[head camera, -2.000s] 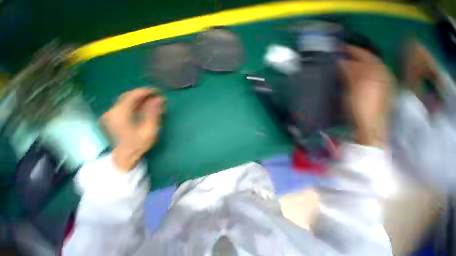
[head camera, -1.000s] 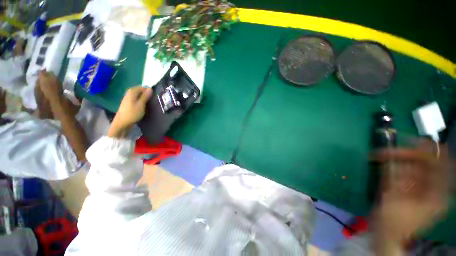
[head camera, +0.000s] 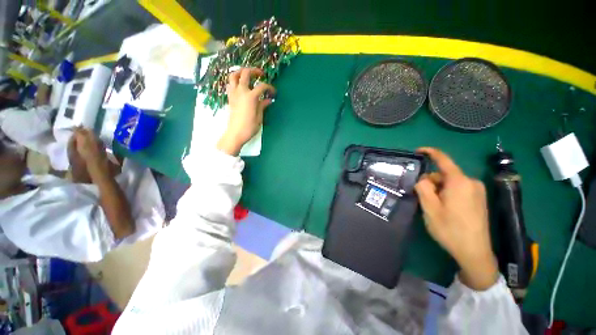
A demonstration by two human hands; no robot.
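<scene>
The black housing (head camera: 366, 242) lies in front of me, its open recess at the far end. A module with a white QR label (head camera: 376, 197) sits in the recess. My right hand (head camera: 454, 209) grips the housing's upper right edge with thumb and finger. My left hand (head camera: 247, 108) is at the near side of the wire harness bundle (head camera: 261, 49), its fingers curled at the wires; whether it grips any is unclear. A pale sheet (head camera: 209, 134) lies under the bundle.
Two round screw trays (head camera: 388, 91) stand at the back. The electric screwdriver (head camera: 512, 222) lies at right, beside a white power adapter (head camera: 564, 157) with its cable. At left are a blue container (head camera: 136, 128) and a neighbouring worker's hands (head camera: 88, 147). A yellow stripe (head camera: 418, 47) edges the mat.
The housing has moved from my left hand at the left to my right hand at centre right. My left hand has moved up to the wires. My right hand has left the screwdriver.
</scene>
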